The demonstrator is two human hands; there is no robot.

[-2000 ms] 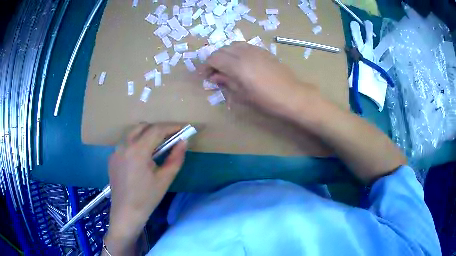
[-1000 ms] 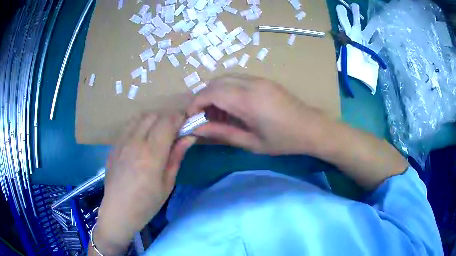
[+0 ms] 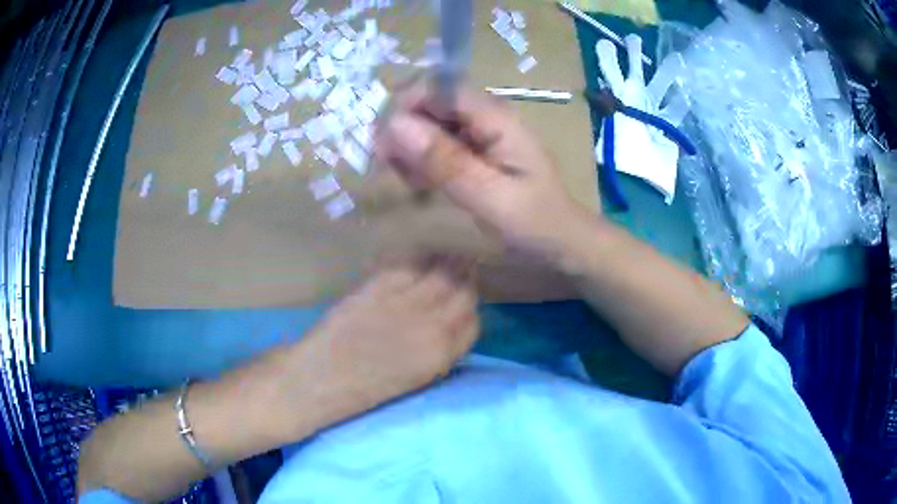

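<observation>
My right hand (image 3: 472,153) is closed on a silver metal tube (image 3: 454,39), which sticks up from the fist towards the top edge of the picture and is blurred. My left hand (image 3: 408,315) is below it at the front edge of the cardboard, fingers curled and blurred; whether it holds anything cannot be told. Small white plastic pieces (image 3: 328,128) lie scattered in a heap on the tan cardboard sheet (image 3: 226,266), left of my right hand. The lower end of the tube is hidden in the fist.
A thin metal rod (image 3: 531,94) lies on the cardboard. Blue-handled pliers (image 3: 610,157) rest on a white glove (image 3: 644,153) at right, beside clear plastic bags (image 3: 787,148). Long metal strips (image 3: 25,197) run along the left. A blue crate (image 3: 59,433) is at lower left.
The tube has passed from my left hand to my right and now points upward. My right hand has risen; my left hand has moved right. The view has shifted, so the bench things appear further left.
</observation>
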